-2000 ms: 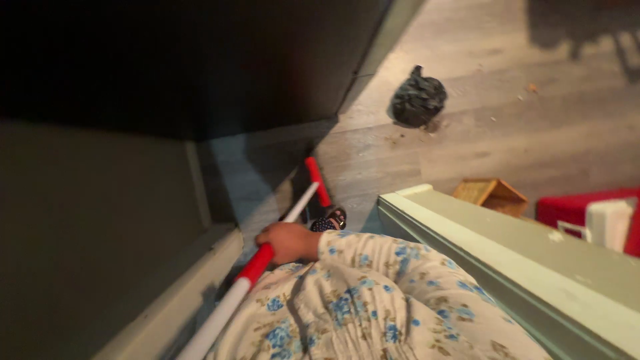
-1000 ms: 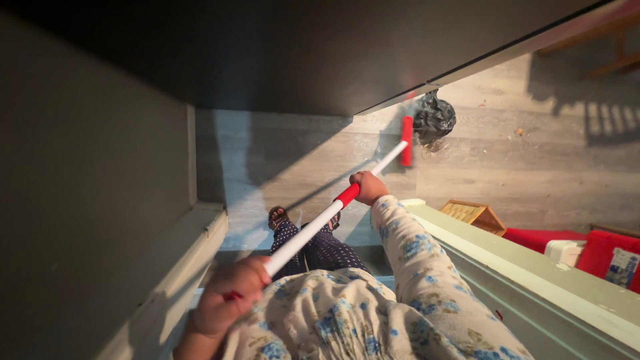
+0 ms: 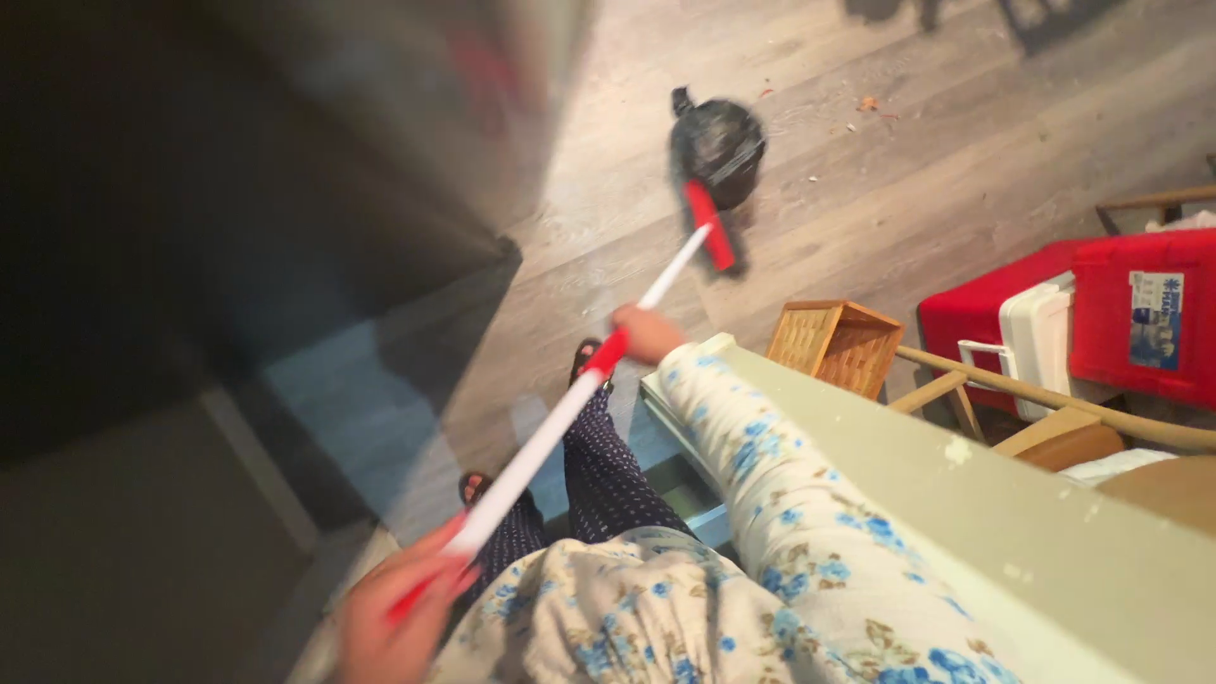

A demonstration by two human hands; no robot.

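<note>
A long white and red pole (image 3: 537, 446) of a floor broom or similar tool runs up from the lower left. My left hand (image 3: 404, 598) is closed round its near end, somewhat blurred. My right hand (image 3: 648, 334) grips it higher up, by the red middle section. At the far end is a red head (image 3: 710, 226), set crosswise on the floor. It lies against or just in front of a knotted black plastic bag (image 3: 717, 147); whether they touch is unclear. Bits of orange and pale debris (image 3: 867, 104) lie on the wood-look floor to the right of the bag.
A dark, blurred panel or cabinet (image 3: 237, 190) fills the left side. A pale green ledge (image 3: 883, 456) runs along my right arm. Beyond it are a woven basket (image 3: 836, 347), a red and white cooler (image 3: 1031, 323), a red box (image 3: 1145, 313) and a wooden chair (image 3: 1054, 394).
Two seconds ago only one hand showed on the pole, with the red head near my feet. The head then moved out to the bag, and both hands hold the pole. The view has turned.
</note>
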